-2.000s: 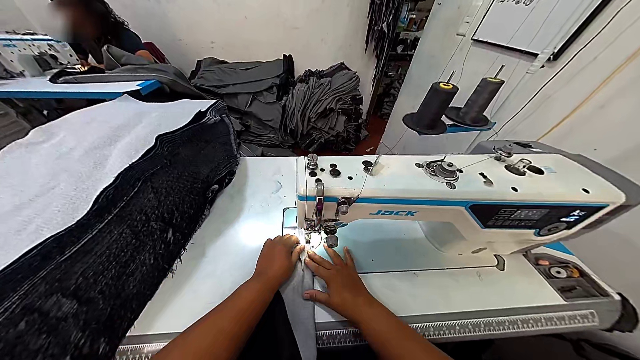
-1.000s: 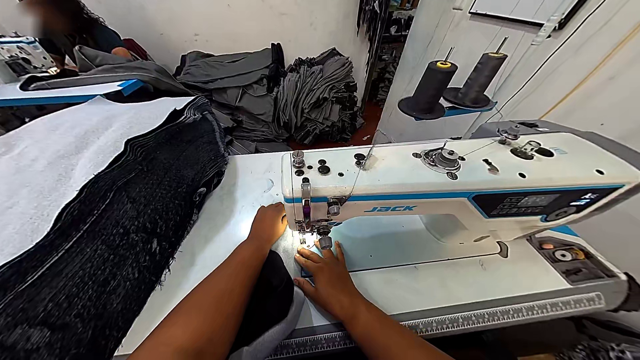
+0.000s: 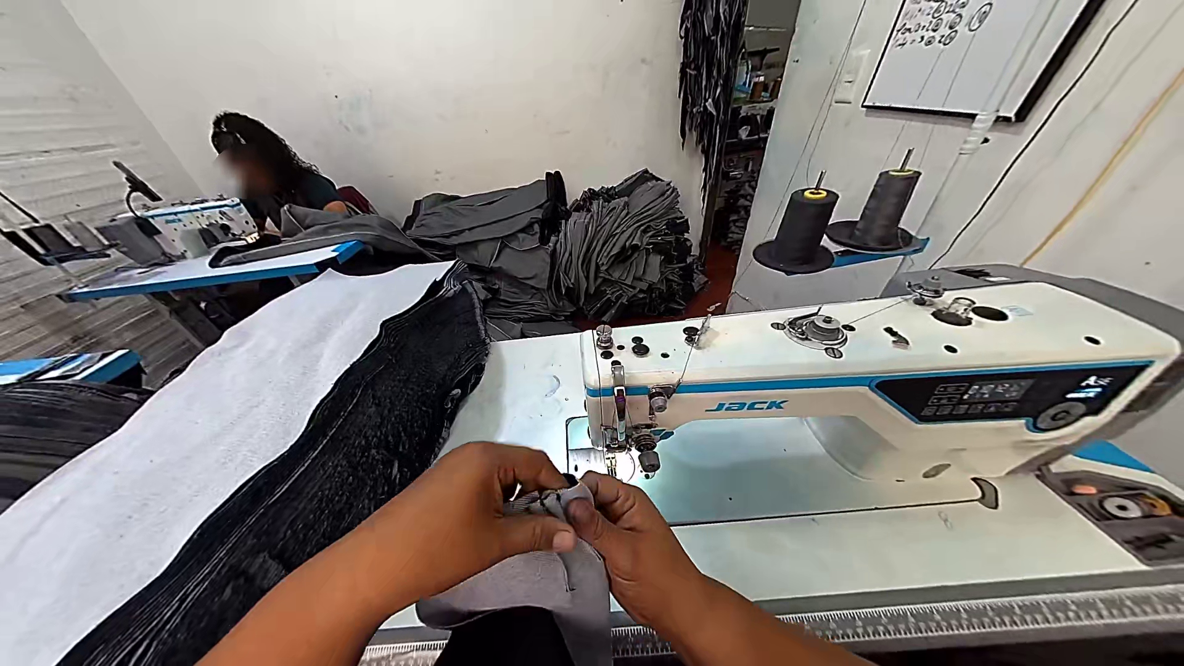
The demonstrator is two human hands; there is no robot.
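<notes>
A piece of grey fabric (image 3: pixel 518 587) with a black part below it hangs over the table's front edge. My left hand (image 3: pixel 472 518) pinches its gathered top edge between thumb and fingers. Close beside it, my right hand (image 3: pixel 629 536) grips the same edge, thumb on top. Both hands are just in front of the needle area of a white and blue Jack sewing machine (image 3: pixel 721 370), whose lamp lights the presser foot (image 3: pixel 612 462). The fabric is off the needle plate. Fingers hide part of the pinched edge.
Left lies a tall stack of cut fabric (image 3: pixel 231 370), pale on top with dark edges. Two cones of dark thread (image 3: pixel 805 227) stand behind the machine. A metal ruler (image 3: pixel 879 622) runs along the front edge. Further back are heaped grey garments (image 3: pixel 629 245) and a person (image 3: pixel 277 180) at another machine.
Both hands have come away from the needle area toward me, lifting the fabric edge between their fingers. Earlier they lay flat at the presser foot. The view has shifted.
</notes>
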